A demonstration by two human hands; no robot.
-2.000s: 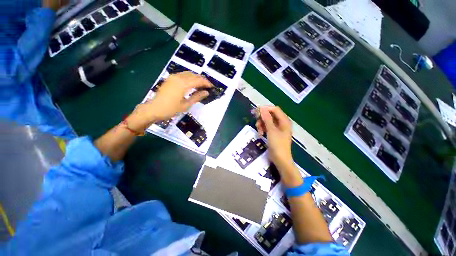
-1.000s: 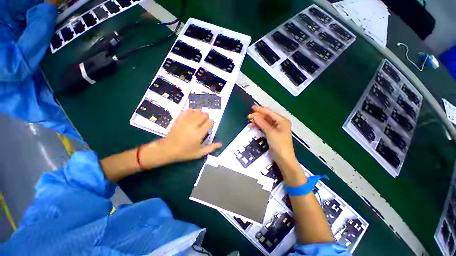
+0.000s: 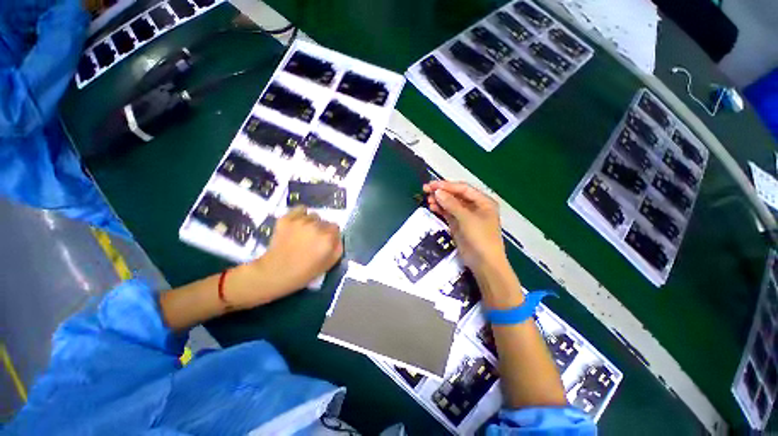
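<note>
A white blister tray with two rows of black plates lies ahead. My left hand is over its near end, fingers curled at the tray's edge; whether it grips the tray or a plate is hidden. My right hand is above the near tray, thumb and fingertips together; something tiny may be between them, but I cannot tell. A grey-brown sheet with white edges lies over the near tray. A black plate lies just beyond my left hand.
More trays of black plates lie at the back, at the right and at the far right edge. A corded black device lies at the left. A person's blue sleeve is at the upper left. A pale strip crosses the green bench.
My left hand has moved from over the pockets to the tray's near end, and its fingers have curled. The far-left tray has shifted left and nearer. My right hand has barely moved.
</note>
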